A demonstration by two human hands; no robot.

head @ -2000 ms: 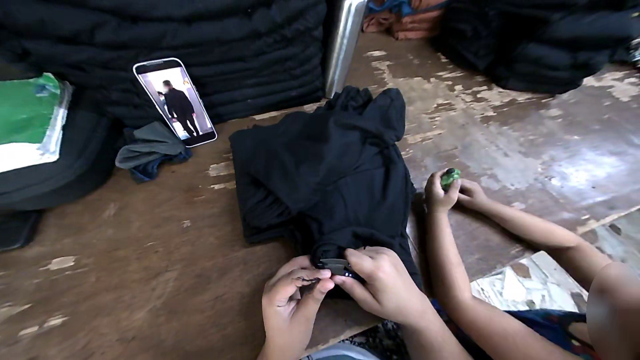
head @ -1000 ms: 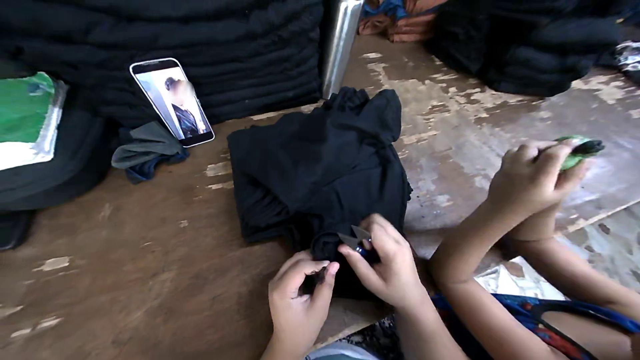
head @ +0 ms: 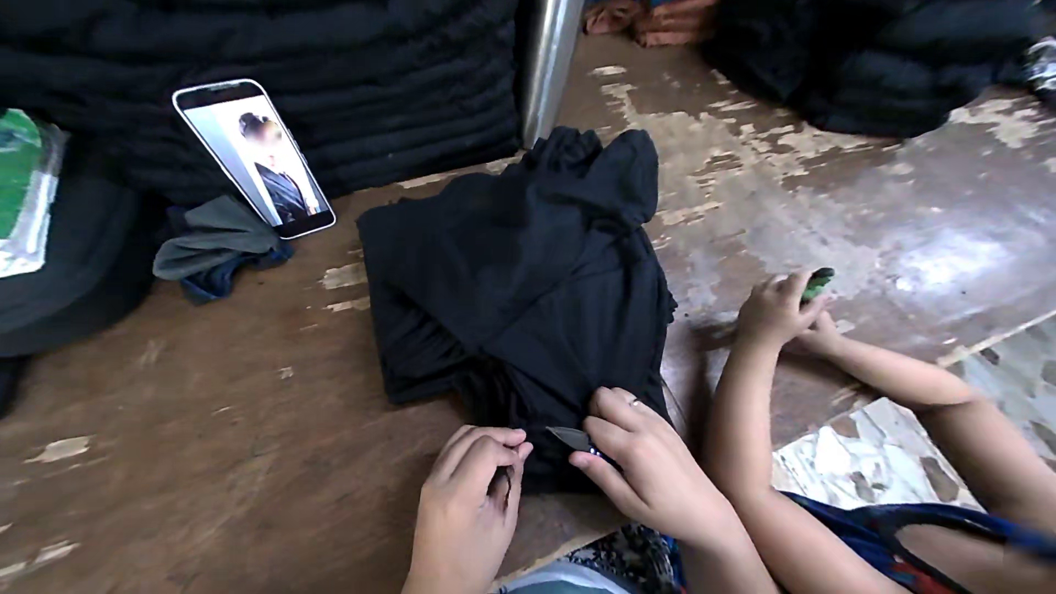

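A black garment (head: 528, 264), folded and bunched, lies on the worn wooden table in front of me. My right hand (head: 639, 462), with a ring on one finger, is closed around small thread snips (head: 571, 438) whose dark pointed blades face left over the garment's near edge. My left hand (head: 478, 487) is just left of the blades, with thumb and fingertips pinched together. Something thin and dark shows in its fingers, perhaps thread or a bit of cloth; I cannot tell which.
A lit phone (head: 256, 161) leans against a black fabric stack (head: 396, 91), beside grey and blue cloth scraps (head: 219, 243). A metal post (head: 551, 70) stands behind the garment. At right, another person's hands (head: 780, 309) hold a small green object (head: 817, 283). Black cloth (head: 874, 74) lies at back right.
My left hand has moved slightly away from the garment's near edge. The other person's hands went up and right, then came back down left with the green object. The picture on the phone has changed.
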